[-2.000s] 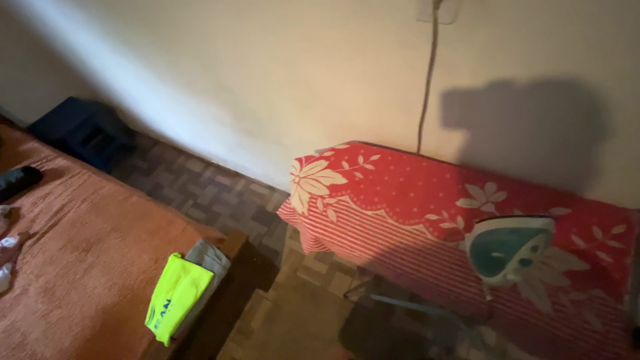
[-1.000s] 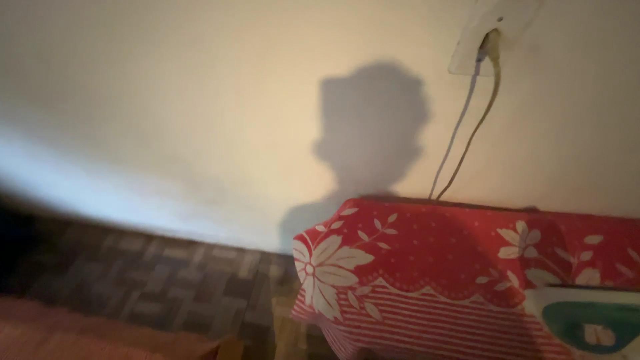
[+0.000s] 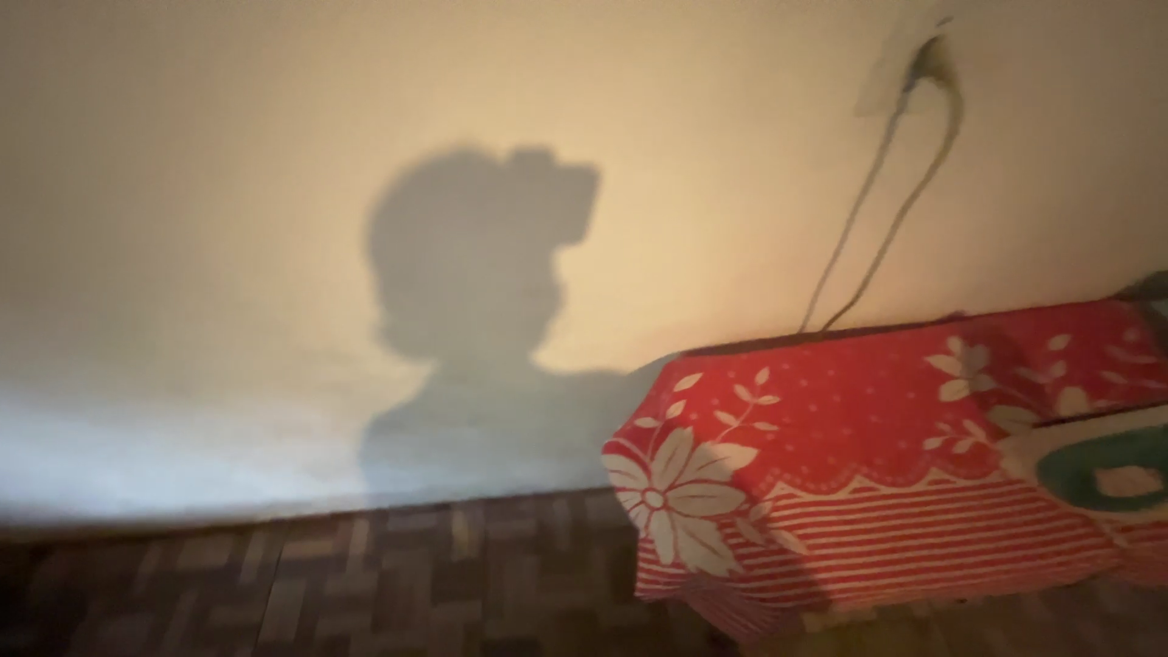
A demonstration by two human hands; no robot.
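Note:
Neither my left hand nor my right hand shows in the head view. A clothes iron, white and green, rests at the right edge, partly cut off by the frame. Under it lies a red cloth with pale flowers and stripes, draped over what looks like an ironing board along the wall. Two cords hang from a wall outlet and pass down behind the board's far edge. The picture is somewhat blurred.
A pale wall fills the upper part, with the shadow of a head wearing a device on it. Patterned parquet floor runs along the wall's foot. A dark object sits at the far right edge, too little seen to name.
The view has swung and come closer to the wall. The bed and the bright yellow cloth, seen two seconds ago, are out of view. The iron remains on the red cloth.

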